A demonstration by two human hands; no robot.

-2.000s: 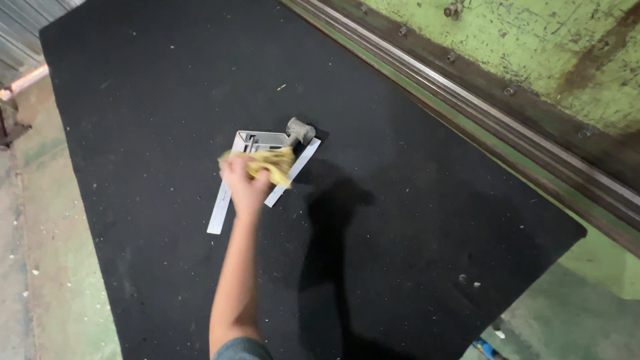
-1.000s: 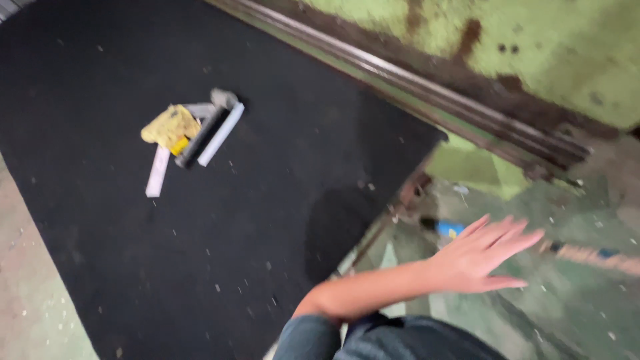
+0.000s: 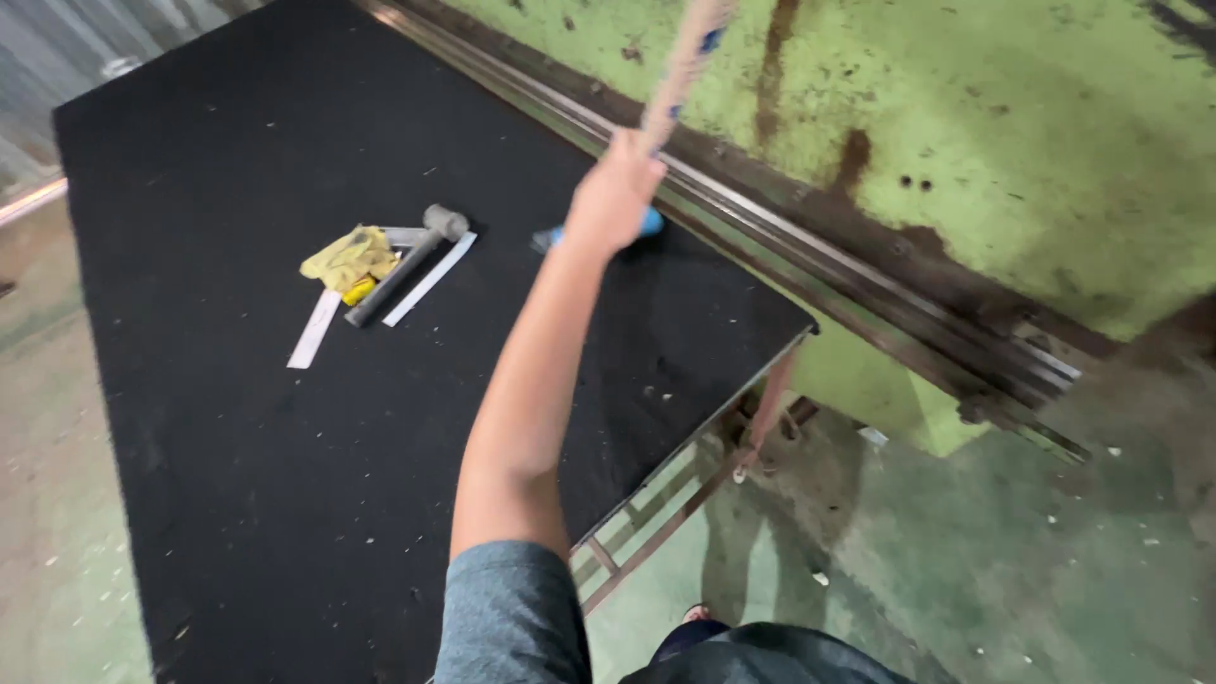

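Observation:
My left hand (image 3: 613,199) is closed around the pale handle (image 3: 686,71) of a brush-like tool, over the black-covered table (image 3: 237,456). Below the hand, the tool's blue part (image 3: 652,222) shows at the tabletop, with a greyish end on its other side; blur hides its exact kind. To the left lie a hammer (image 3: 394,278), a crumpled yellow cloth (image 3: 347,256), a small bright yellow object (image 3: 359,291) and pale flat strips (image 3: 313,330), one of them beside the hammer (image 3: 430,279). My right hand is out of view.
A long metal rail (image 3: 760,214) runs along the table's far right edge, before a worn green metal panel (image 3: 950,123). A rusty table frame (image 3: 665,532) shows under the near right edge, above a green floor (image 3: 1045,570) with scattered bits.
My left hand was on the yellow cloth, then apart from it and open over the floor. Now it grips the handle above the table. The cloth stays by the hammer.

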